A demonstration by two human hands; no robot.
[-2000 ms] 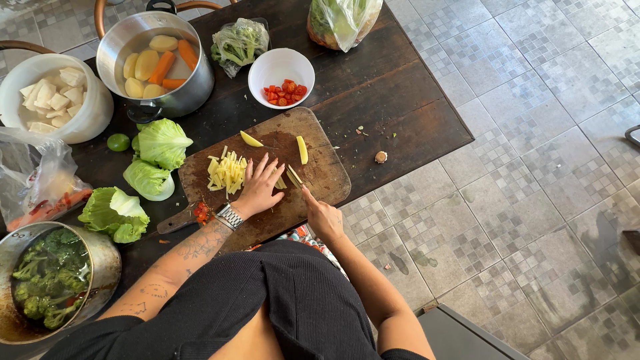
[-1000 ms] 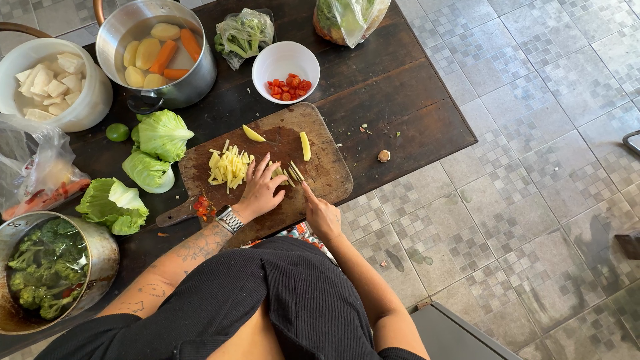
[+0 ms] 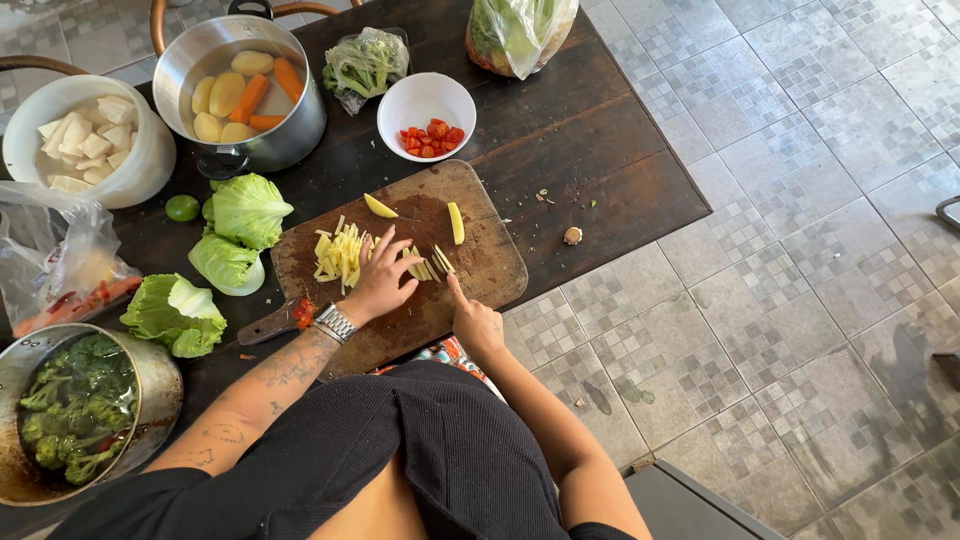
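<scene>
My left hand (image 3: 384,279) lies with fingers spread at the left end of a row of thin pale-yellow slices (image 3: 421,266) on the wooden cutting board (image 3: 487,247). My right hand (image 3: 477,324) grips a knife (image 3: 444,260), its index finger along the top; the blade is at the right end of the slices and the handle is hidden in the hand. Left of my left hand is a pile of yellow sticks (image 3: 339,253). Two yellow wedges, one upper middle (image 3: 380,206) and one at right (image 3: 456,223), lie apart. Red scraps (image 3: 304,313) sit near the board's handle.
Behind the board stand a white bowl of cut tomatoes (image 3: 426,96) and a metal pot (image 3: 315,112) of potatoes and carrots. Lettuce (image 3: 251,211), a lime (image 3: 181,208), a tub of white chunks (image 3: 154,161) and a broccoli pot (image 3: 161,382) are at left. A brown-white scrap (image 3: 573,235) lies right.
The slices between my hands show more plainly than two seconds ago. My right hand stays on the knife, and my left hand remains on the board beside the yellow sticks.
</scene>
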